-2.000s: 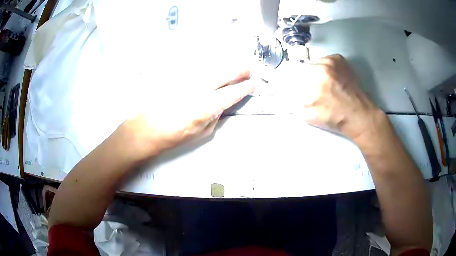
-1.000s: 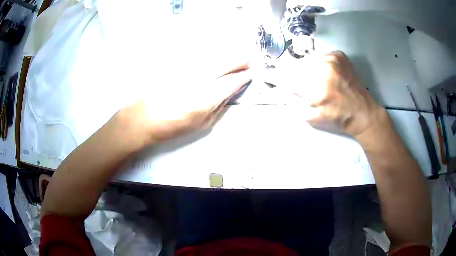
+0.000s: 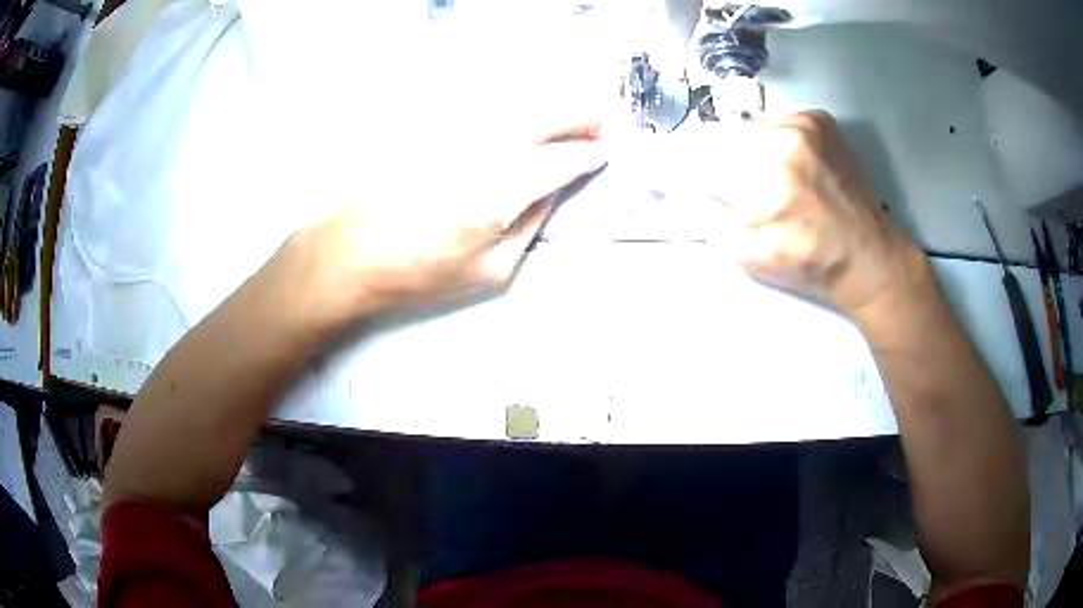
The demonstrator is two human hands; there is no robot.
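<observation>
The presser foot area of the sewing machine is at the top centre, in strong glare. My left hand lies flat on the bed left of and below the foot, fingers stretched toward it. My right hand is right of and below the foot, fingers bent, close to the dark round metal fitting. Any white fabric between my hands is washed out by glare, so I cannot tell what either hand holds. The white garment lies heaped at the left.
A dark-handled thin tool and slim orange and blue tools lie at the far right. A yellowish square marker is on the front table edge. Dark and orange tools are at the far left. White cloth hangs below the table.
My left hand has moved slightly up and right, toward the foot. My right hand has shifted a little, staying beside the fitting. The view has also shifted slightly.
</observation>
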